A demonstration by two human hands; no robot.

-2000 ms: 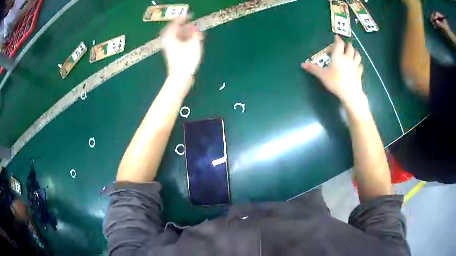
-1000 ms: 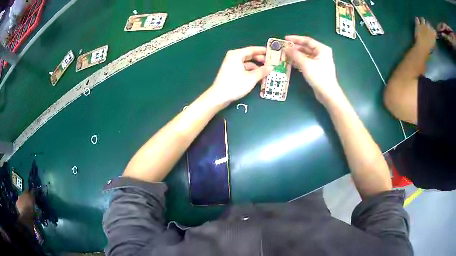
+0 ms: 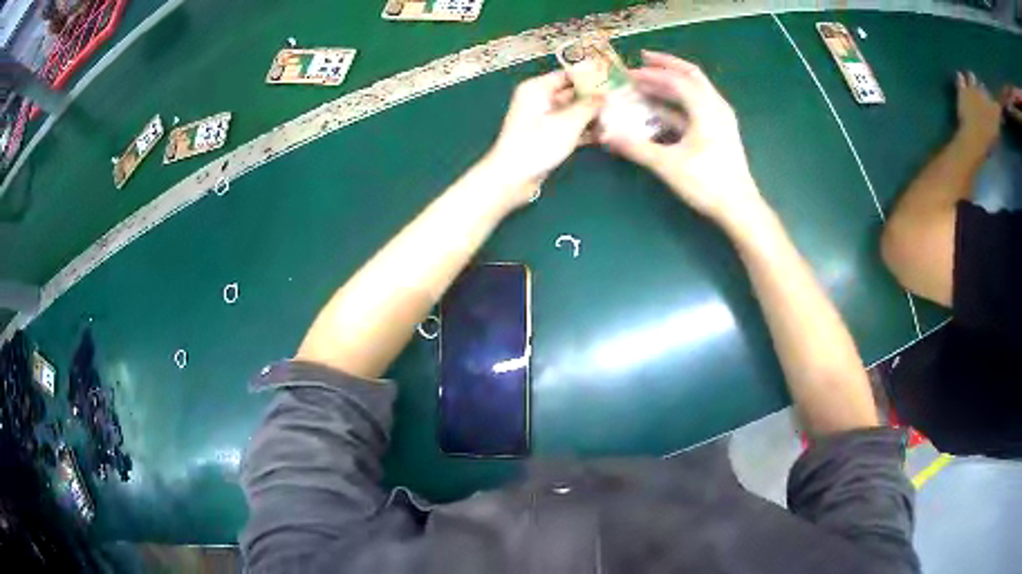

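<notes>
A handset housing with a circuit board (image 3: 593,70) is held above the green table at the top centre, its round-disc end pointing up and left. My left hand (image 3: 545,126) grips its left side. My right hand (image 3: 684,129) is at its right side and lower end, fingers curled and slightly blurred. The fingers hide the lower part of the unit. Whether the right fingers hold a small part as well cannot be told.
A dark smartphone (image 3: 485,360) lies on the green table (image 3: 336,235). White rings and a broken ring piece (image 3: 568,244) lie around it. Several housings lie beyond the pale strip (image 3: 289,144); another (image 3: 851,64) lies at right. A person's arm (image 3: 937,224) rests at right. Black parts (image 3: 95,409) lie far left.
Since two seconds ago, both hands came together on the unit. Since one second ago, its disc end moved up and left. Housings beyond the strip show in shifted positions, and another shows at the top.
</notes>
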